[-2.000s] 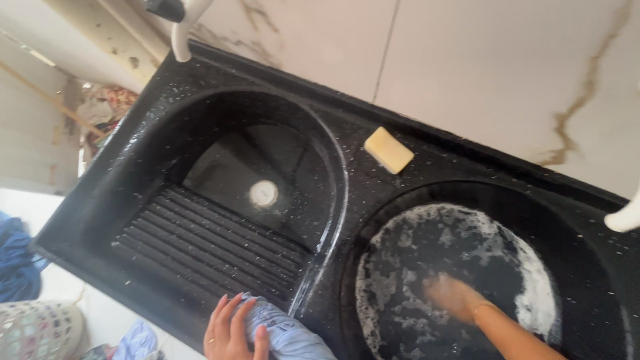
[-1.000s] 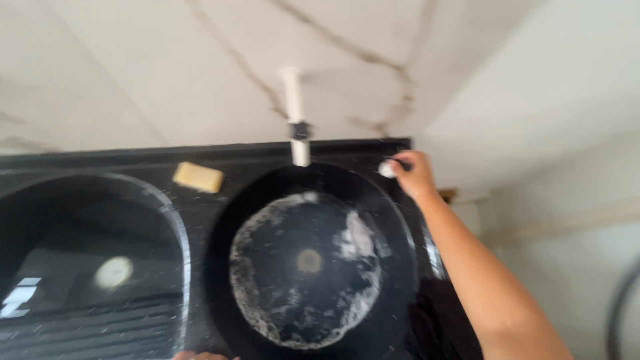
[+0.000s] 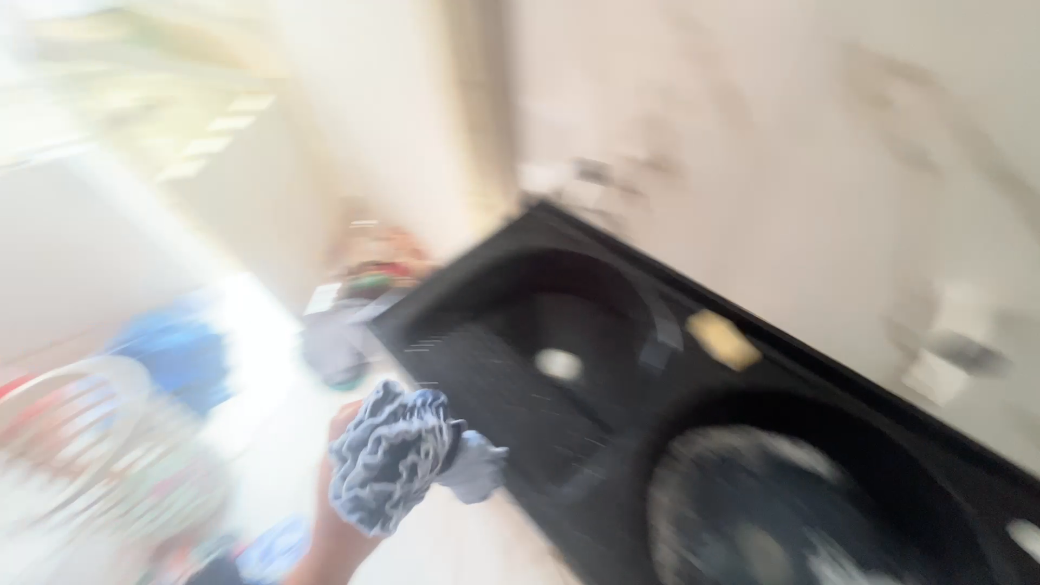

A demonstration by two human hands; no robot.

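Note:
My left hand (image 3: 345, 422) is shut on a bunched blue-grey cloth (image 3: 394, 463), held up beside the left edge of the black double sink (image 3: 520, 520). The hand is mostly hidden behind the cloth, part of which hangs over to the right. My right hand is not in view. A yellow bar of soap (image 3: 723, 340) lies on the rim between the two basins. Soapy water (image 3: 731, 496) stands in the round right basin. The left basin has a ribbed washboard slope (image 3: 504, 406) and a pale round drain (image 3: 559, 365).
A white plastic basket (image 3: 114, 439) with laundry stands at the left, near blue fabric (image 3: 175, 349). Blurred coloured items (image 3: 378, 260) lie beyond the sink's left end. Taps (image 3: 951, 357) jut from the marbled wall behind. The whole view is blurred.
The view has swung left. My left hand, at the bottom edge before, is now raised with the cloth. My right hand, at a knob on the sink's right rim a second ago, is out of view.

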